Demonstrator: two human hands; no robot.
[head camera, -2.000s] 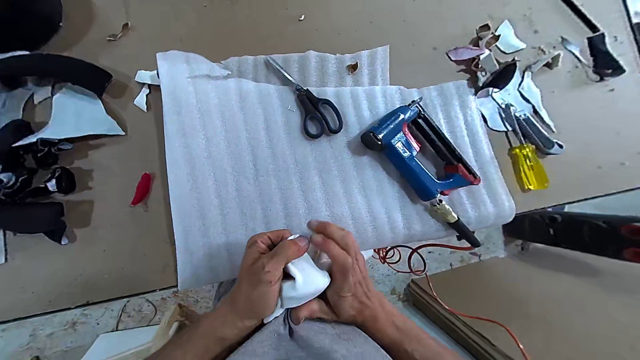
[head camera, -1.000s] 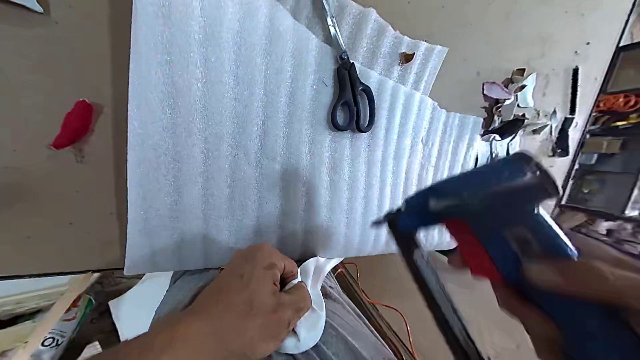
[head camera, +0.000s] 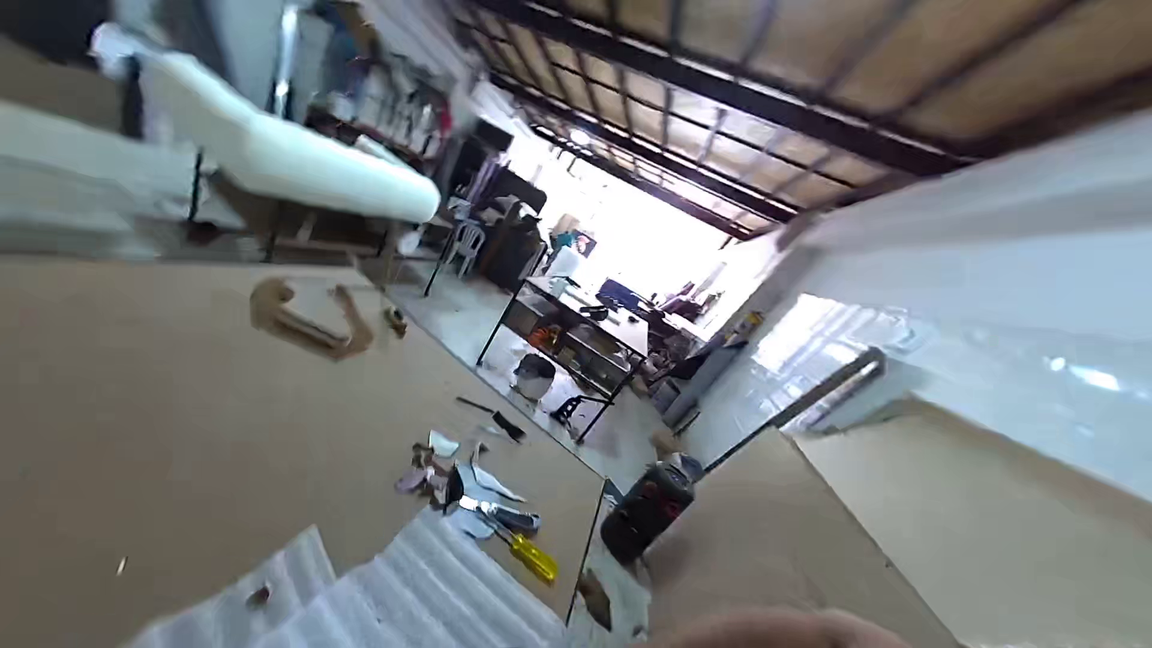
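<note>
At the bottom edge right of centre, a blurred bit of skin (head camera: 783, 630) shows; which hand or arm it belongs to, and what it holds, I cannot tell. No other part of my hands is in view. White foam sheet (head camera: 423, 585) lies on the brown work table at the bottom. Beside its far edge are a yellow-handled screwdriver (head camera: 535, 558), a tool with a dark grey handle (head camera: 515, 517) and several fabric scraps (head camera: 490, 484). The blue staple gun and the scissors are out of view.
A curved brown piece (head camera: 310, 335) lies on the table (head camera: 207, 450). A black and red speaker-like object (head camera: 650, 508) stands past its right edge, near large brown boards (head camera: 864, 504). Farther back are a person (head camera: 535, 378) by a metal-framed table (head camera: 585, 315) and a big white roll (head camera: 297, 162).
The view has swung up and right across the room. A second ago one hand held the blue staple gun and the other a white piece; two seconds ago the gun lay on the foam sheet.
</note>
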